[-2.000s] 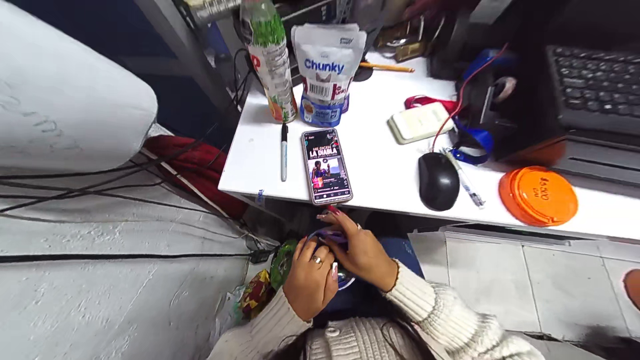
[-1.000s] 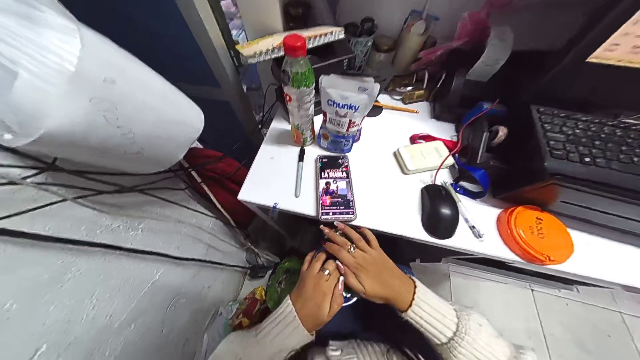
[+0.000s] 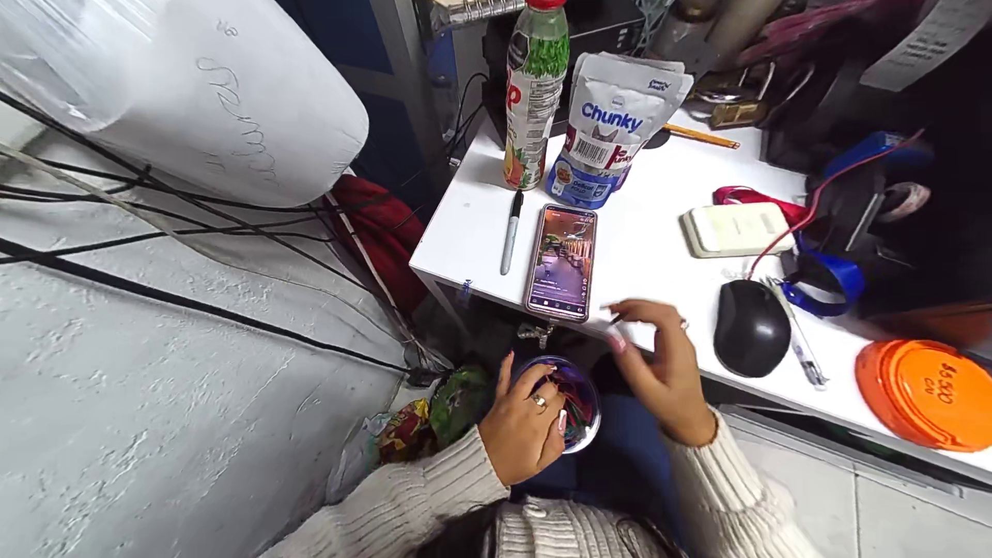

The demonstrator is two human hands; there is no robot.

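Observation:
My left hand lies over a round clear tub on my lap, its fingers over the mouth; thin dark and coloured strands show inside. Whether those fingers grip anything is hidden. Raised at the desk's front edge, my right hand is blurred, with a small dark thing between thumb and index finger. Just left of it a smartphone lies face up with its screen lit. Left of the phone is a capped grey marker. Behind the phone stand a blue and white pouch and a red-capped bottle.
The white desk also bears a black mouse, a pen, a cream-coloured box, a pencil and an orange lid. Black cables run along the wall at left. A padlock lies at the back.
My hands, together before, are now apart: the right has risen to the desk edge, while the left rests on the tub. The picture on the phone's screen has changed.

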